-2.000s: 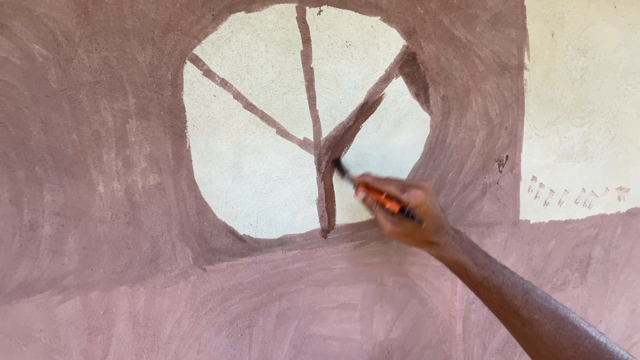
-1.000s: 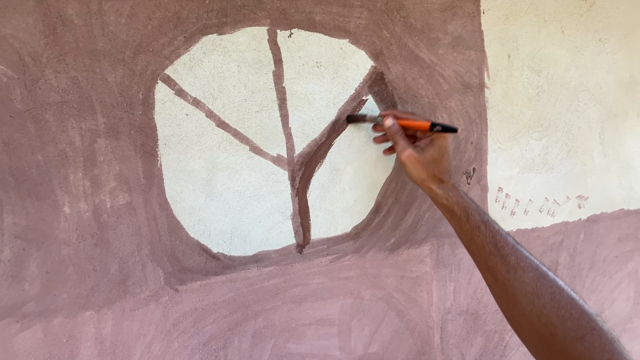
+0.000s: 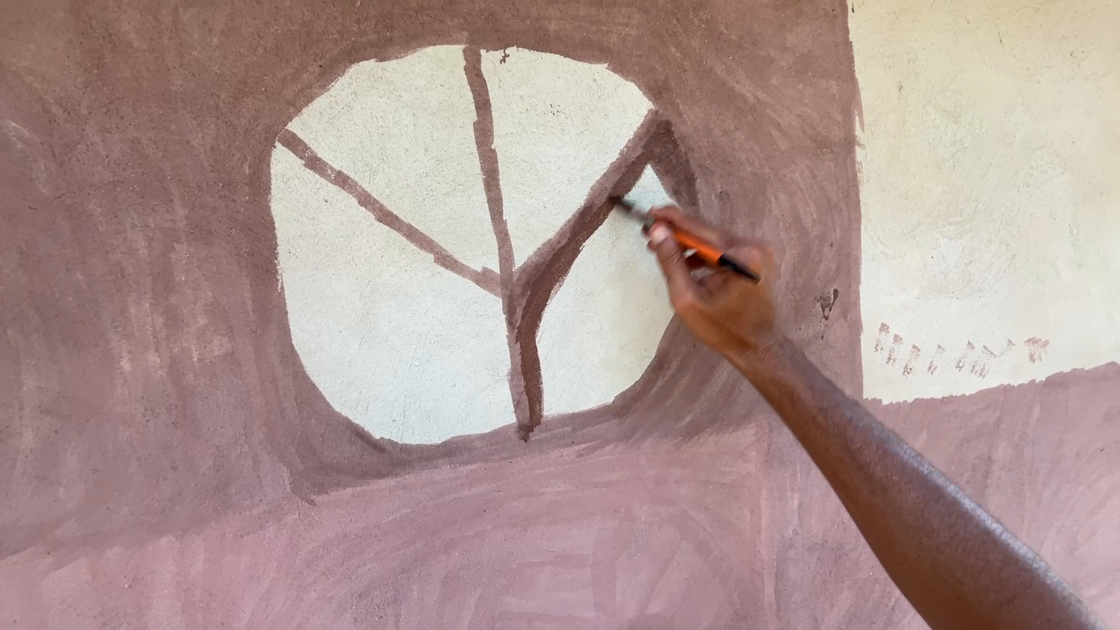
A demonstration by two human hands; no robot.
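My right hand [image 3: 722,284] grips a paintbrush [image 3: 696,248] by its orange handle with a black end. The dark bristles touch the thick brown painted line that slants up to the right edge of a pale rounded shape [image 3: 385,324] on the wall. Thinner brown lines [image 3: 486,149] run from the upper edge and upper left to meet that line near the middle, and a stem goes down to the lower edge. Darker, wet-looking paint lies along the right side of the stem and the slanting line. My left hand is out of view.
Brown paint [image 3: 157,262] surrounds the pale shape, with a lighter pinkish band [image 3: 437,560] below. At the right is a pale wall panel [image 3: 989,175] with a row of small brown brush marks [image 3: 958,357] near its bottom. A dark spot [image 3: 826,304] marks the brown paint.
From near the stem's fork, the brush has moved up along the slanting line. The darker paint at the line's upper right now covers more of the corner beside the rim. The view has shifted.
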